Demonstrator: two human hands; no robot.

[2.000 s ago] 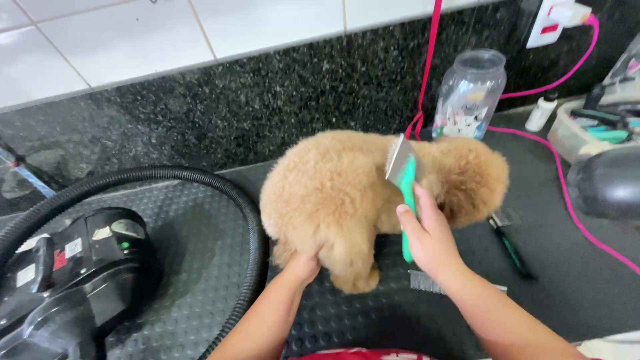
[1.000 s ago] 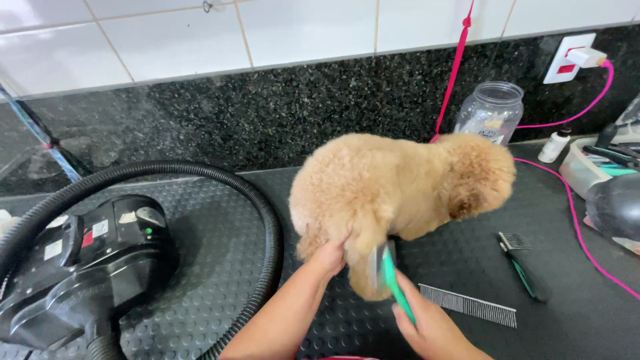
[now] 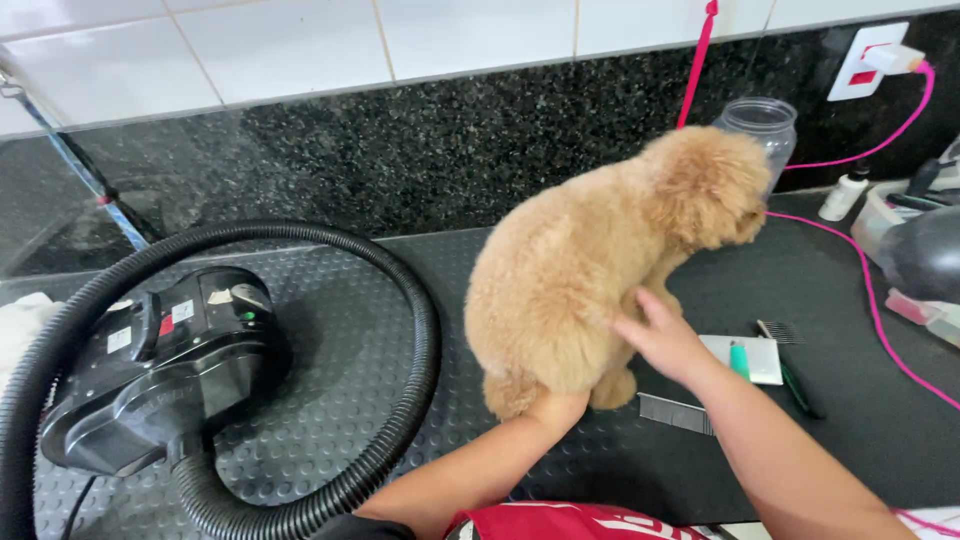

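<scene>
A fluffy apricot dog, poodle-like [image 3: 562, 277], is on the black rubber-topped table with its head toward the right. My left hand [image 3: 562, 409] reaches under its rear, the fingers hidden by fur. My right hand [image 3: 664, 334] touches its flank near the front leg, thumb and fingers spread, holding no tool. Right of that hand lies the slicker brush [image 3: 757, 358], its pale back up and part of its green handle showing. A metal comb [image 3: 675, 414] lies partly behind my right forearm. Beyond the brush is a dark-handled grooming rake [image 3: 799, 382].
At left stands a black pet dryer [image 3: 165, 360] with a thick looped hose [image 3: 427, 337]. Behind the dog are a clear plastic jar [image 3: 772, 139] and a red strap [image 3: 697, 67]. At right are a white bottle [image 3: 845, 195], a tool container [image 3: 874, 217] and a pink cable [image 3: 870, 277].
The green-handled brush was in my right hand and now lies on the table, and that hand is on the dog's side. The dog's head has turned further toward the wall.
</scene>
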